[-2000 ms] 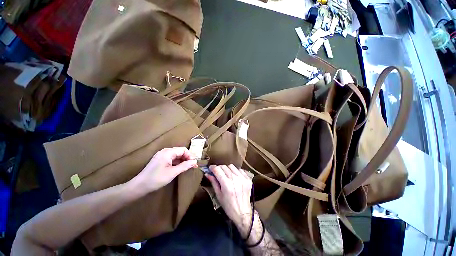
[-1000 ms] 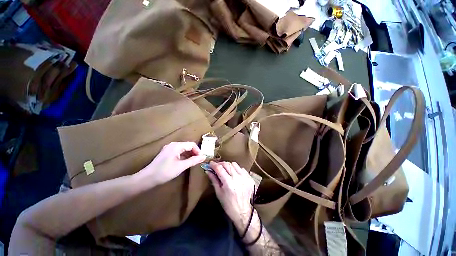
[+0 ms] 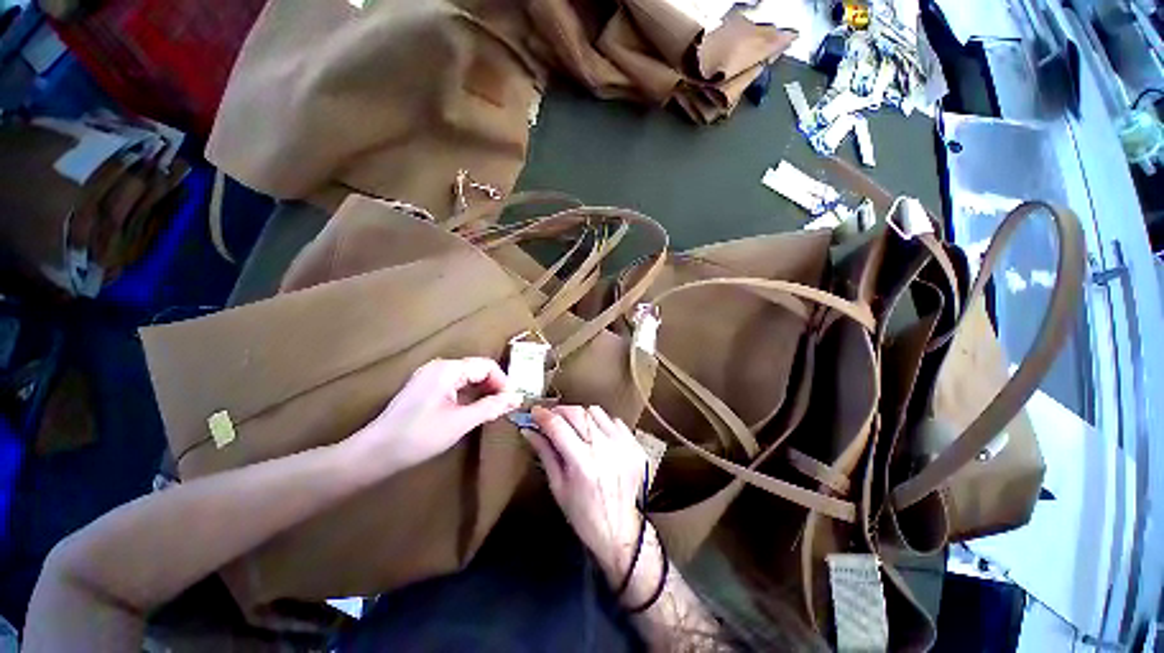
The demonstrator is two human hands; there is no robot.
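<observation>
A tan-brown tote bag lies on its side in front of me. A cream-white wrap covers the closure tab at its mouth. My left hand pinches the lower end of this wrapped tab between thumb and fingertips. My right hand is just right of it, fingers curled around a small dark and silver tool, maybe snips, mostly hidden in the hand. The two hands nearly touch. A pale yellow square sits on the bag's flat side.
More tote bags with standing handles overlap on the right. Another bag lies at the back left. Brown folded pieces and loose pale strips lie at the far end of the dark table. A white bench runs along the right.
The view has shifted, and brown folded pieces have come into view at the far end since the earliest frame. Both hands stay at the same wrapped tab, with only small finger movements.
</observation>
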